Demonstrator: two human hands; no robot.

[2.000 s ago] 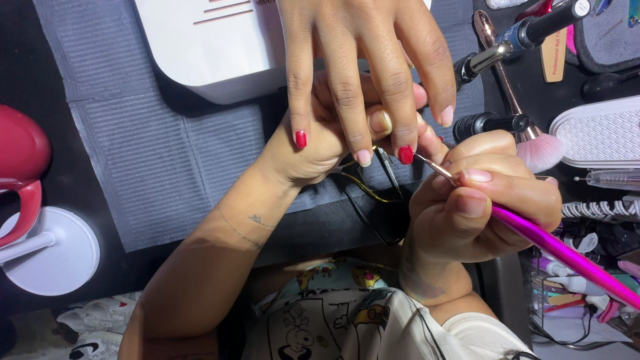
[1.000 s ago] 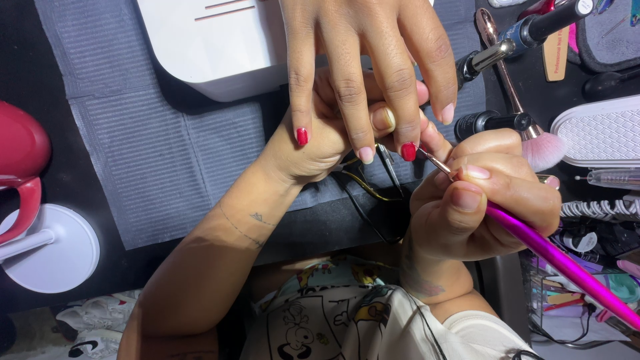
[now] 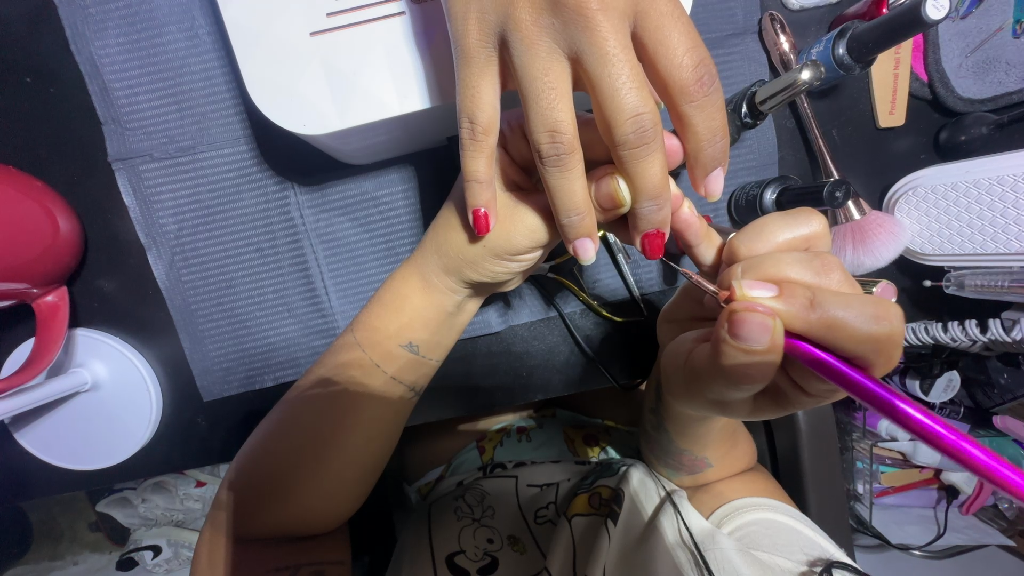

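Observation:
Another person's hand (image 3: 576,120) reaches down from the top, with glossy red polish on two nails and paler, pinkish nails on others. My left hand (image 3: 508,228) lies under it, its thumb and fingers closed on one of its fingers, the one with the red nail (image 3: 653,245). My right hand (image 3: 780,320) grips a thin nail brush (image 3: 888,400) with a metallic magenta handle. The fine brush tip is at the lower right edge of that red nail; whether it touches is unclear. A gold-rimmed item (image 3: 878,289) shows behind my right fingers, partly hidden.
A white device (image 3: 344,88) stands on grey textured sheets (image 3: 240,240). Polish bottles (image 3: 756,200), a pink fluffy brush (image 3: 868,240) and a white textured item (image 3: 960,208) lie at right. Metal nippers (image 3: 622,268) lie under the hands. A red mug (image 3: 36,240) is at left.
The brush tip has shifted slightly down along the edge of the red nail. My left hand and the other person's hand have hardly moved.

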